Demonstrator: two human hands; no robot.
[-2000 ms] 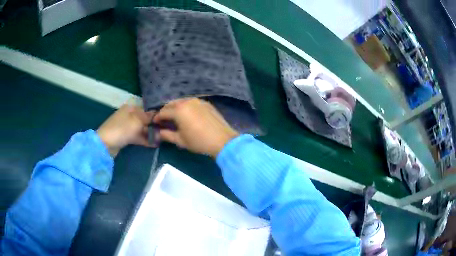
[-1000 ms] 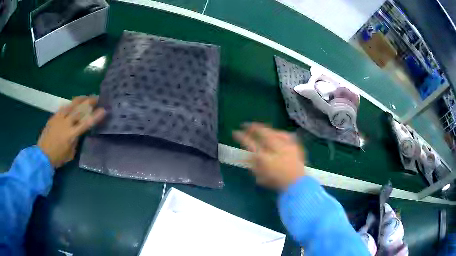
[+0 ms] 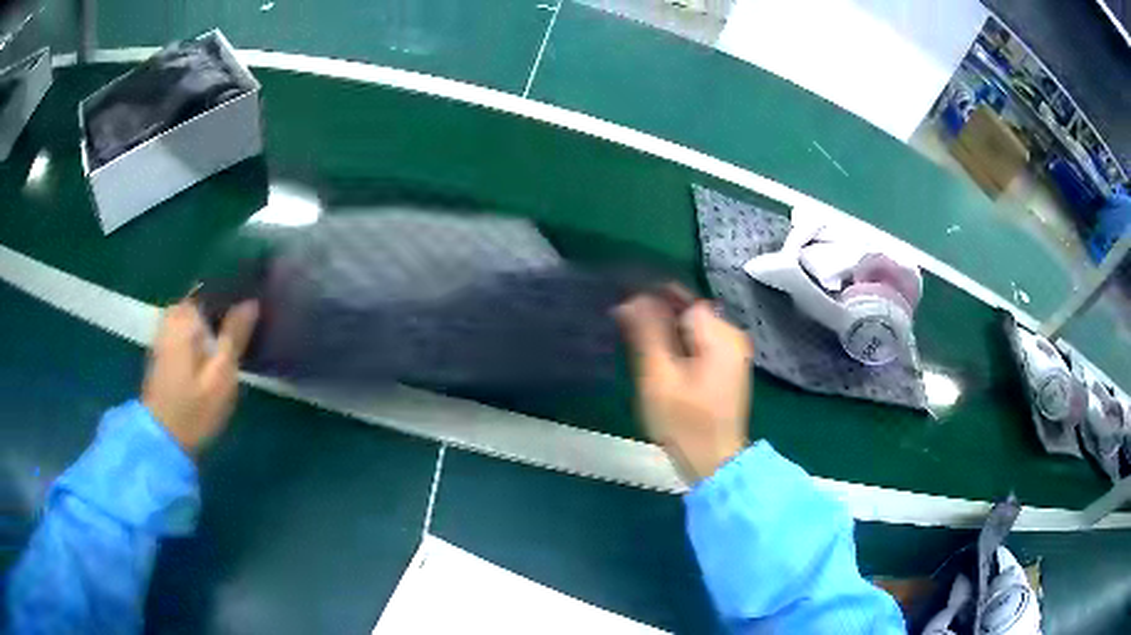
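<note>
A dark grey packing bag [image 3: 434, 323], blurred by motion, is stretched between my hands over the pale rail and the green conveyor belt. My left hand [image 3: 199, 366] grips its left end with thumb and fingers. My right hand [image 3: 688, 372] grips its right end. The bag looks folded or bunched lengthwise; blur hides its opening and what may be inside. A white gift box [image 3: 496, 602] lies on the bench at the bottom edge, mostly cut off by the frame.
A white box [image 3: 180, 161] with a dark bag inside stands on the belt at upper left, another at the left edge. Pink and white headphones [image 3: 868, 304] lie on a grey bag at right. More headphones [image 3: 1067, 391] are farther right, others [image 3: 998, 595] at lower right.
The bag lay flat on the belt and rail with my right hand apart from it; now both hands hold its ends and it is folded or bunched. The white box shows less.
</note>
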